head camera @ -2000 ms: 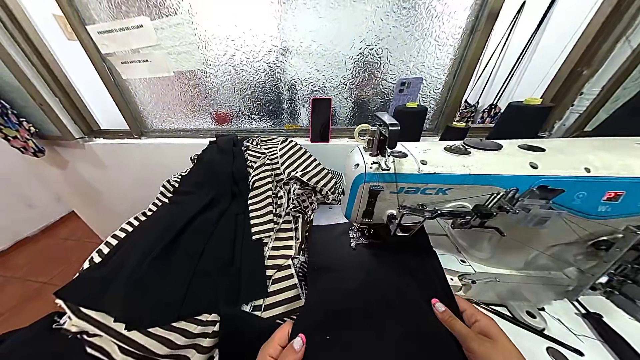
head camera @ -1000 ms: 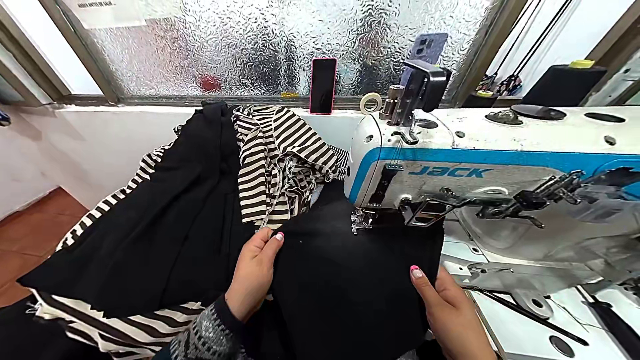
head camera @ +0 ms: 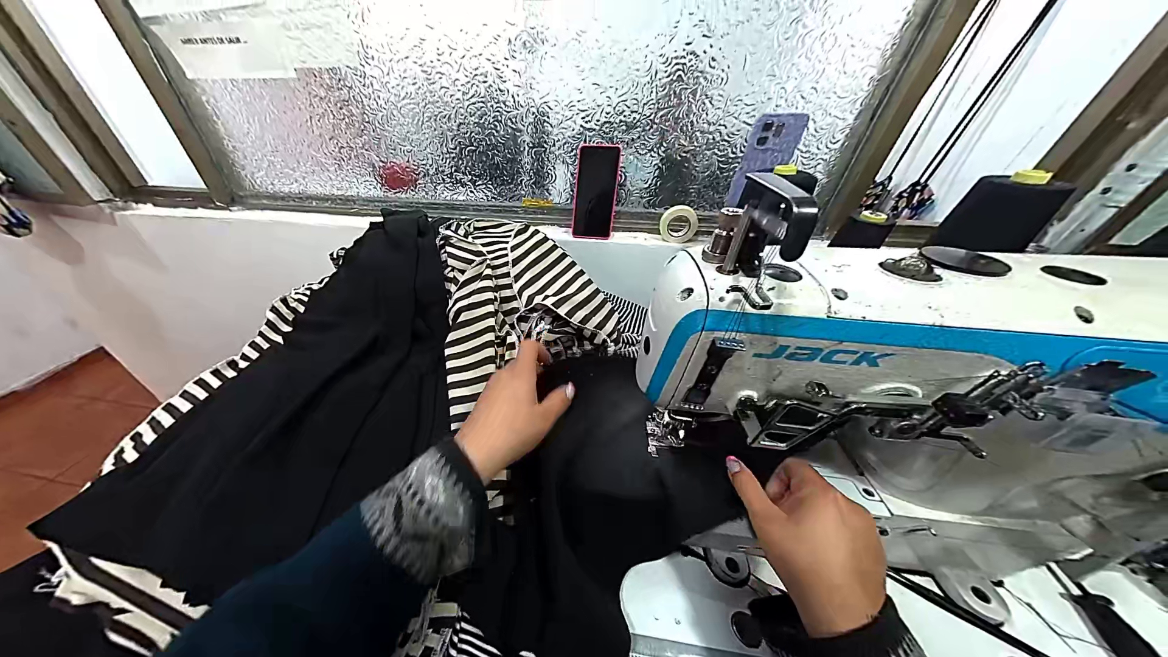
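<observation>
A black fabric piece [head camera: 602,474] lies at the presser foot [head camera: 668,429] of a white and blue Jack sewing machine [head camera: 912,338]. My left hand [head camera: 516,406] grips its far left edge between thumb and fingers, beside the striped cloth. Just right of the presser foot, my right hand [head camera: 808,525] pinches the right edge of the same piece. Black-and-cream striped fabric [head camera: 479,347] is heaped to the left, with another black fabric piece [head camera: 338,411] draped over it. The needle tip is hard to make out.
On the sill behind stand a phone in a pink case [head camera: 597,192], a roll of tape [head camera: 678,224] and a purple phone [head camera: 768,155]. Black thread cones [head camera: 999,214] are behind the machine. A thread guide post [head camera: 780,214] rises at the machine head's left end.
My left hand has moved away from me along the black piece to its far left edge. My right hand has come nearer to the presser foot. The black piece is now turned and bunched.
</observation>
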